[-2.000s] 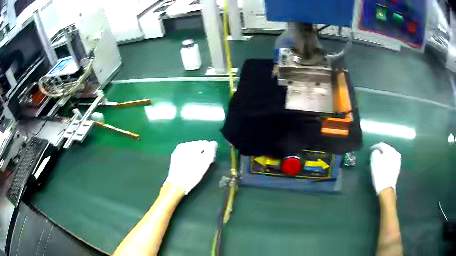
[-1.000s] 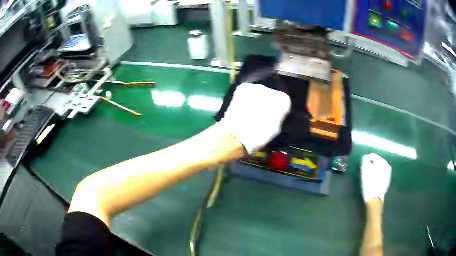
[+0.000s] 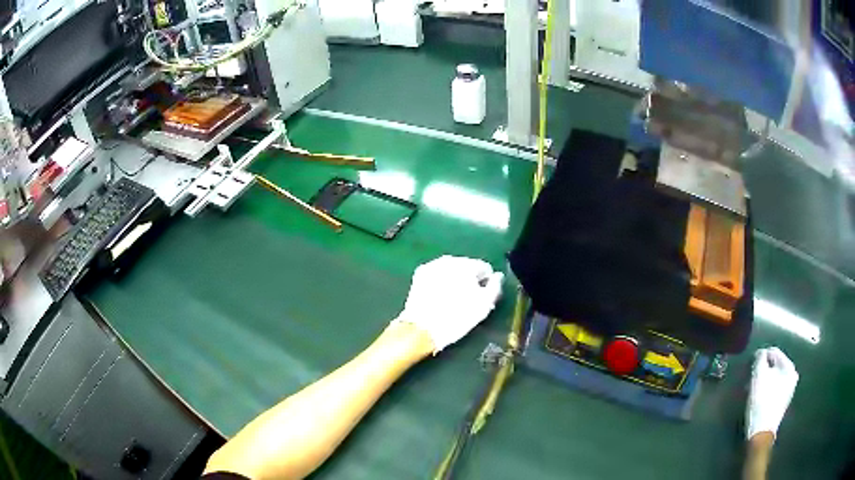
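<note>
A thin black phone frame (image 3: 368, 207), open in the middle, lies flat on the green belt (image 3: 272, 291) beside the guide rails. My left hand (image 3: 452, 302), white-gloved, is curled over the belt between the frame and the press, with nothing visible in it. My right hand (image 3: 772, 392), also gloved and curled, is right of the blue press base (image 3: 609, 386), apart from it. The orange-brown fixture (image 3: 717, 262) shows in front of the silver press head (image 3: 703, 176); I see no frame in it. The black cloth (image 3: 609, 234) covers its left side.
The red emergency stop button (image 3: 621, 355) is on the base front. A yellowish hose (image 3: 494, 386) runs left of the press. Two copper-brown guide rails (image 3: 300, 203) are at left, with a keyboard (image 3: 97, 232) and equipment beyond. A white bottle (image 3: 469, 95) stands at the back.
My left hand has moved from above the cloth back to the press's left. A black frame now shows on the belt by the rails. The fixture, mostly covered earlier, is exposed. The view has shifted left.
</note>
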